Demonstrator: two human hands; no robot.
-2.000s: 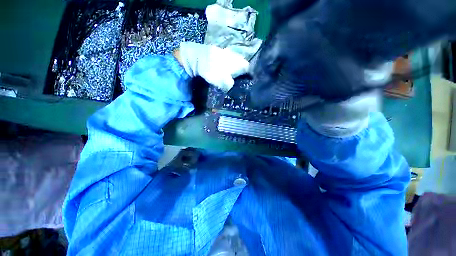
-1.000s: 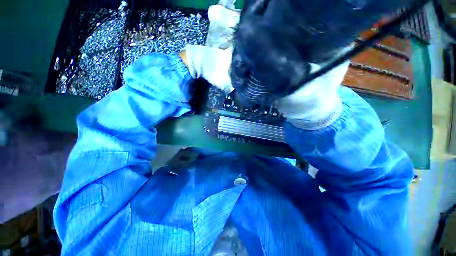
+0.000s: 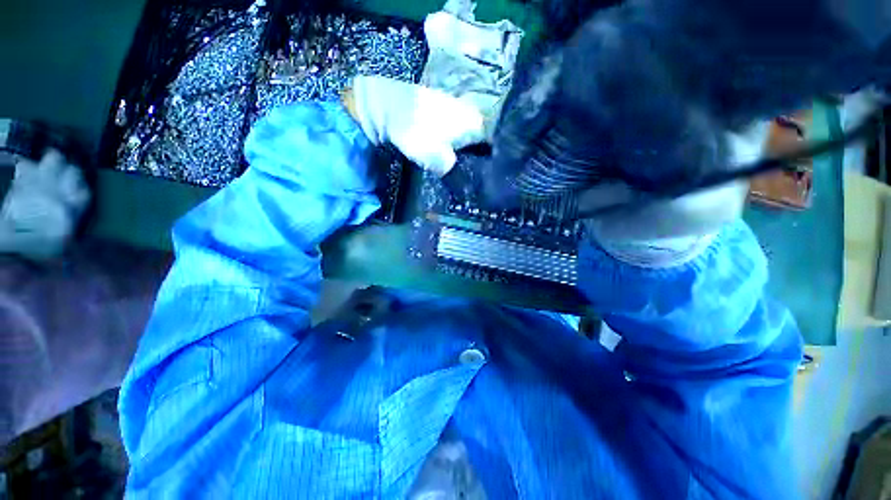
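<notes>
A silvery finned heat sink lies in front of me in a dark slotted plate, with a row of small parts along its far side. The large dark electric screwdriver hangs over it and hides much of the work. My right hand, in a white glove, is behind the screwdriver body; its fingers are hidden, so its grip cannot be told. My left hand, in a white glove, is at the far left end of the plate, fingers bent down beside the screwdriver's front; its fingertips are hidden.
Many tiny screws lie in dark trays at the back left. A crumpled off-white cloth lies behind my left hand. Orange-brown boards are at the right. Another person's gloved hand is at the left edge. A black cable crosses at right.
The screwdriver and my right hand have moved right, covering more of the orange-brown boards. The other person's gloved hand has appeared at the left edge.
</notes>
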